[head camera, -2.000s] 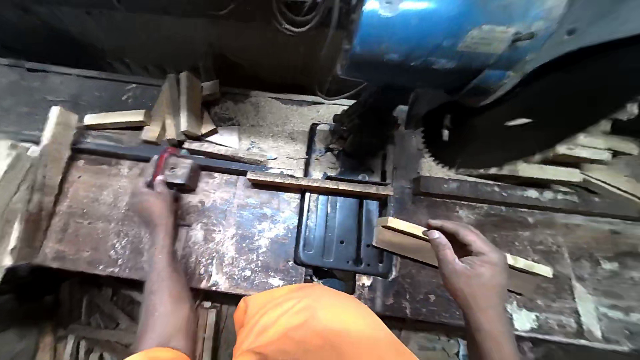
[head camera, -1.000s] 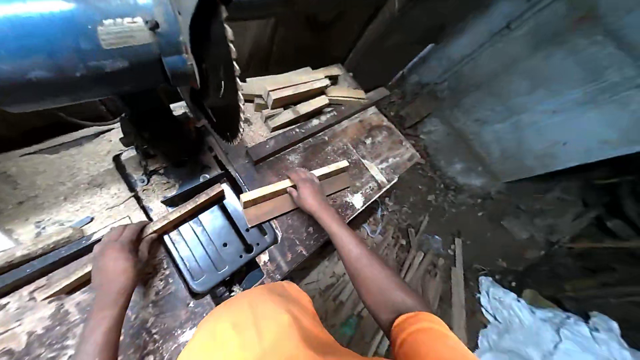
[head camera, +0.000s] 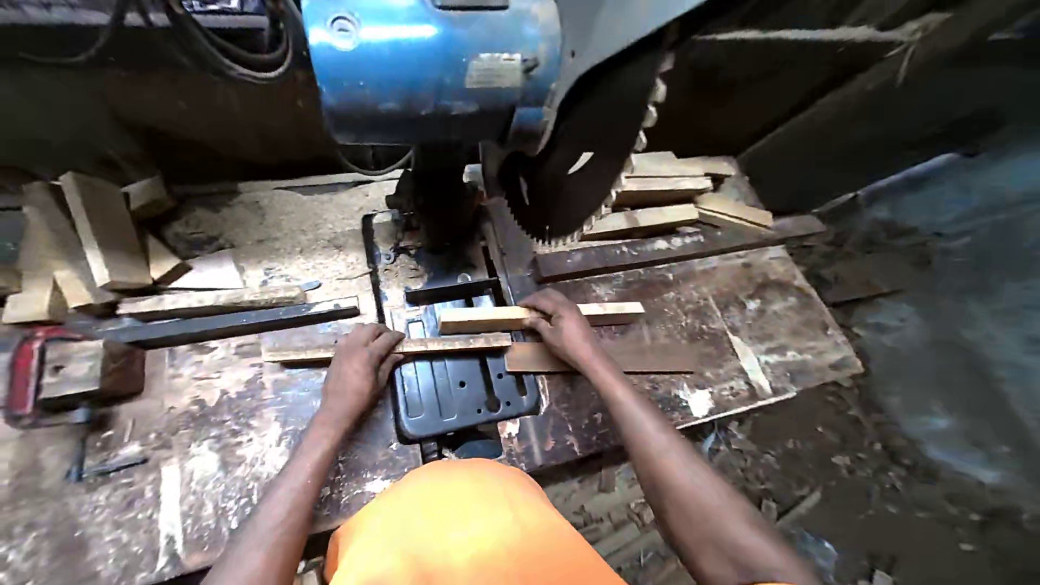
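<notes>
My left hand (head camera: 360, 363) grips a thin wooden strip (head camera: 455, 344) that lies across the black metal saw base (head camera: 439, 398). My right hand (head camera: 561, 325) has its fingers on a pale wooden batten (head camera: 483, 319), which lies just behind the strip and reaches over the base. Under the right wrist a flat brown board (head camera: 642, 357) lies on the bench, its left end by the base. Behind my hands hangs the toothed circular saw blade (head camera: 569, 195), with the blue motor (head camera: 431, 73) to its left.
A red clamp (head camera: 26, 378) with a wood block (head camera: 93, 370) sits at the bench's left. A dark bar (head camera: 244, 323) runs along the left side, a dark wooden rail (head camera: 674, 250) along the right. Wood offcuts (head camera: 106, 231) are piled back left, more cut pieces (head camera: 662, 195) back right.
The right hand's pale batten has moved left, off the brown board and onto the base, behind the strip. The left hand, at the clamp two seconds ago, is now on the strip.
</notes>
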